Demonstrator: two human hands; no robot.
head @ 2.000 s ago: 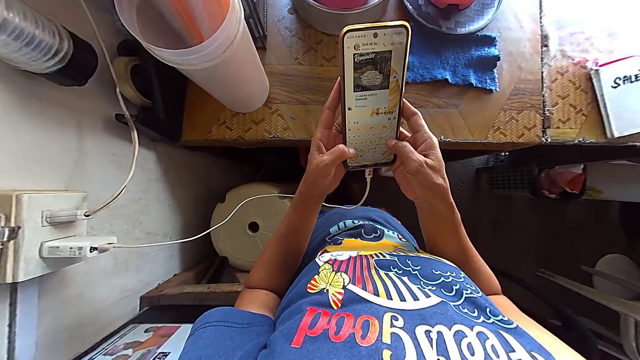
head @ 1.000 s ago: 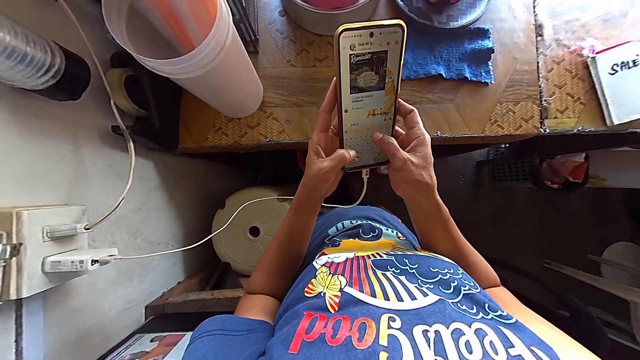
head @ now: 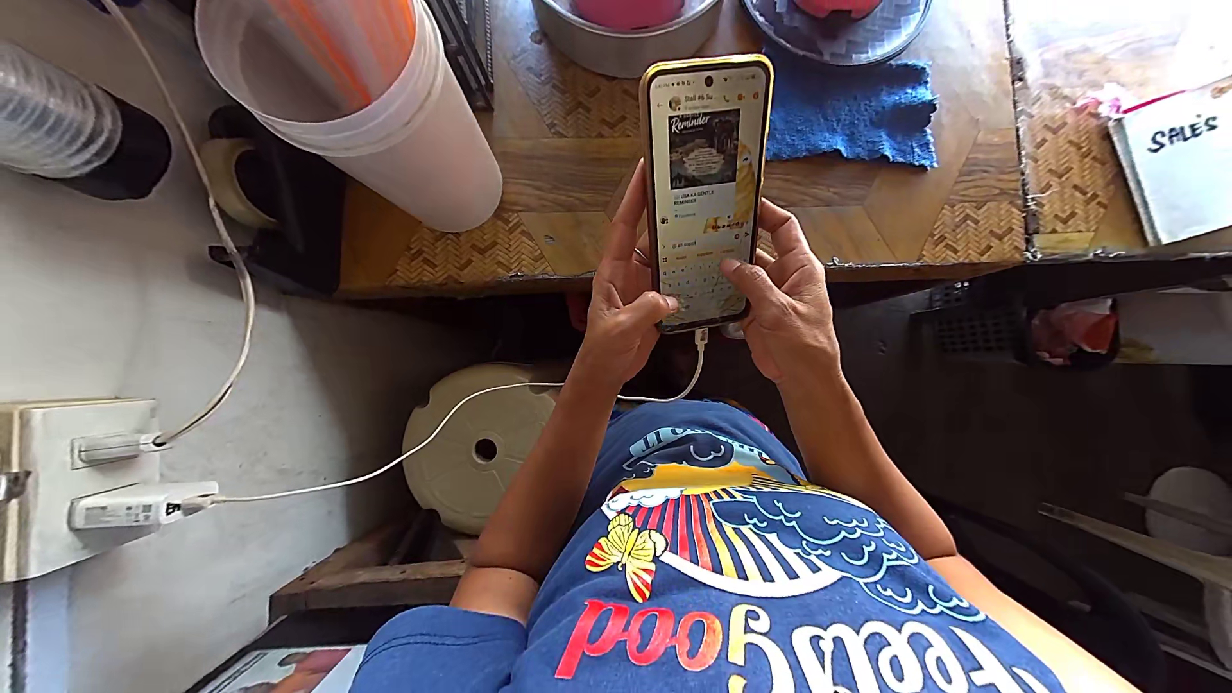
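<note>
A smartphone (head: 707, 197) in a yellow-edged case stands upright between my two hands, its lit screen facing me with a chat and an on-screen keyboard. My left hand (head: 626, 298) holds its left side, thumb at the keyboard's lower left. My right hand (head: 789, 298) grips the right side, and its thumb lies over the right part of the keyboard. A white charging cable (head: 443, 423) runs from the phone's bottom edge to a charger (head: 130, 507) plugged into a wall outlet (head: 58, 481). Fingers behind the phone are mostly hidden.
On the wooden table (head: 568, 183) are a white plastic bucket (head: 423, 154), a blue cloth (head: 857, 111), a round metal pan (head: 630, 38) and a notebook (head: 1174, 164) bearing writing. A round plastic stool (head: 472, 481) stands below at left. Stacked plastic cups (head: 58, 115) lie at the upper left.
Both thumbs have shifted on the keyboard; the right one has moved from the phone's edge onto the screen since two seconds ago. The phone stays in both hands.
</note>
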